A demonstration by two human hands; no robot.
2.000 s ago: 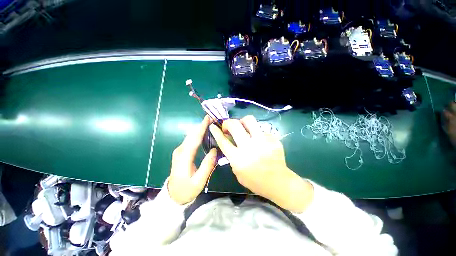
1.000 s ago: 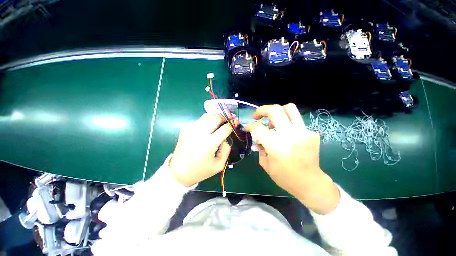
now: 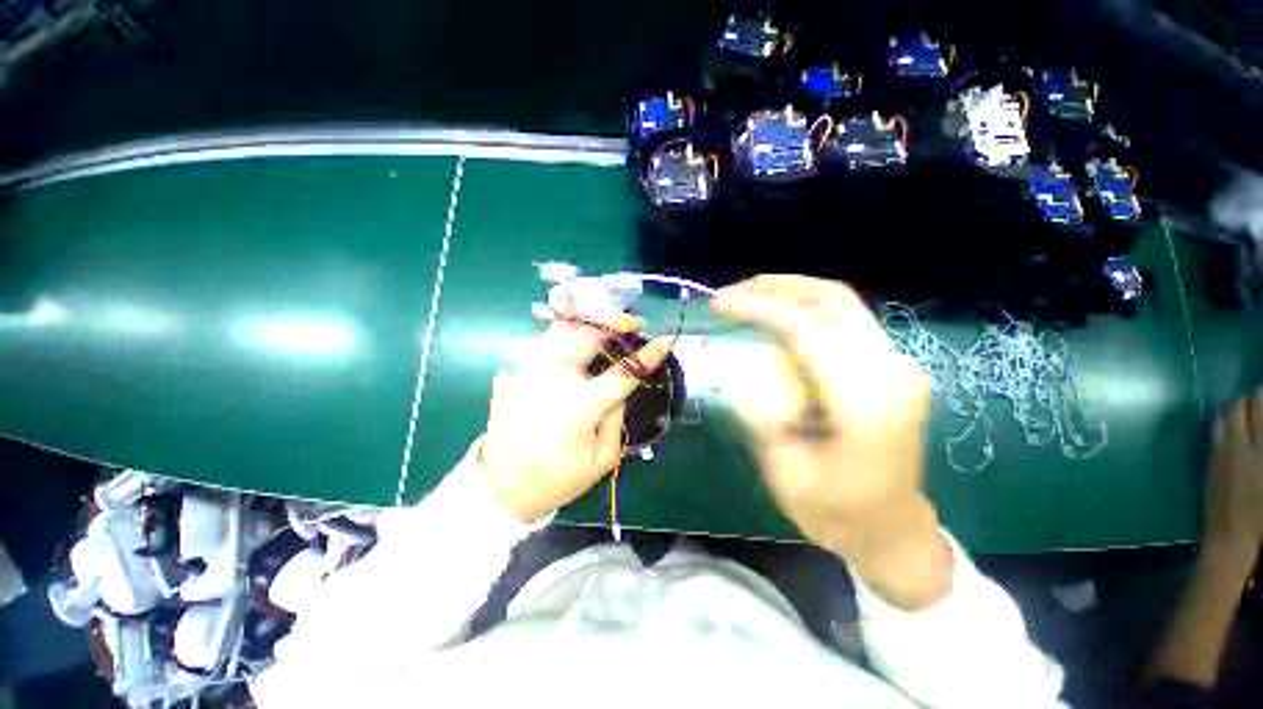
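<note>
The camera housing [image 3: 596, 298] has a white body pointing away from me and a round black cup [image 3: 651, 411] towards me. My left hand [image 3: 554, 423] grips it from the left, fingers over the white body and the cup's rim. Thin red, black and yellow leads [image 3: 630, 363] cross the cup. One lead hangs down to a white plug [image 3: 616, 531]. The white tail cable [image 3: 679, 283] curves right to my right hand [image 3: 831, 402]. That hand is blurred, right of the cup, its fingertips at the cable; whether it grips anything is unclear.
A tangle of fine whitish strands [image 3: 1018, 371] lies right of my right hand. Camera board modules [image 3: 780, 143] stand on the dark strip at upper right. Waiting camera units [image 3: 208, 609] are piled below the left edge of the green bench [image 3: 249, 416]. Another person's arm [image 3: 1219, 554] is at far right.
The round black cup has come out from under my hands. My right hand has moved right, off the cup. The plugs beyond the white body have shifted lower. Another person's arm now reaches in at right.
</note>
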